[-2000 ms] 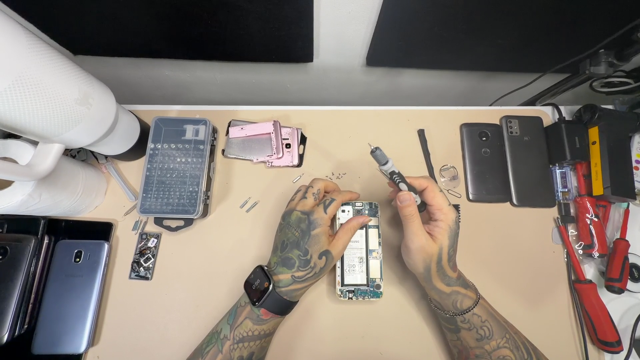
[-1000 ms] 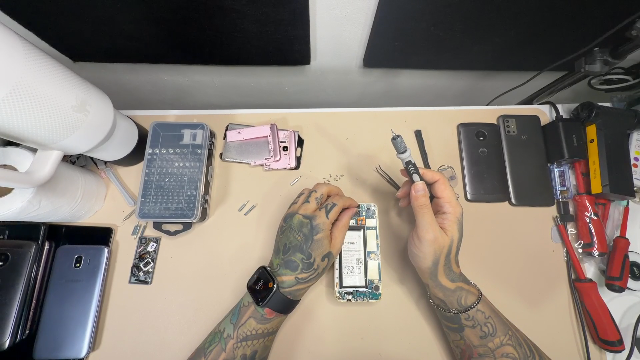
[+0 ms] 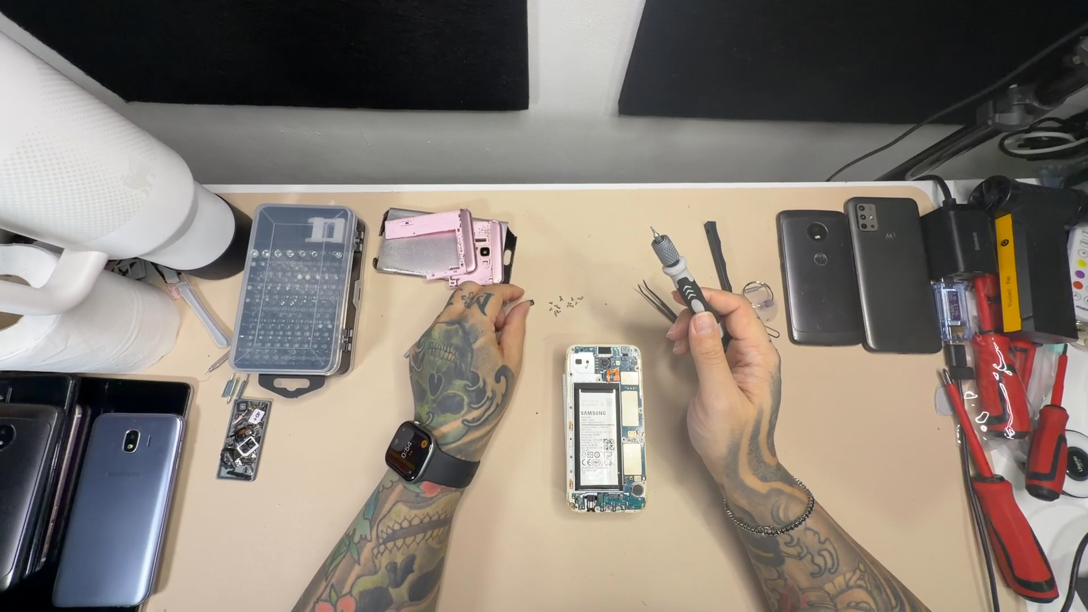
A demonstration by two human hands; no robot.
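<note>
An opened Samsung smartphone (image 3: 598, 442) lies on the beige mat, its battery and circuit board exposed. My right hand (image 3: 727, 365), to the right above it, holds a precision screwdriver (image 3: 680, 274) with its tip up. Metal tweezers (image 3: 655, 301) reach out from beside that hand's fingers; whether they are gripped I cannot tell. My left hand (image 3: 470, 361) is left of the phone, with a tiny dark piece (image 3: 530, 303) at its thumb and index fingertips. Small screws (image 3: 561, 304) are scattered to the right of those fingertips. Just beyond the left hand are pink phone frame parts (image 3: 467, 246).
A clear-lidded bit case (image 3: 297, 289) and a small tray of parts (image 3: 244, 439) are on the left, near stacked phones (image 3: 119, 510). A black pry tool (image 3: 717, 257), two dark phones (image 3: 857, 276) and red-handled screwdrivers (image 3: 1016, 535) are on the right.
My left hand has moved off the opened phone, left and toward the pink parts. The metal bits lying left of it before are now hidden. My right hand still holds the screwdriver.
</note>
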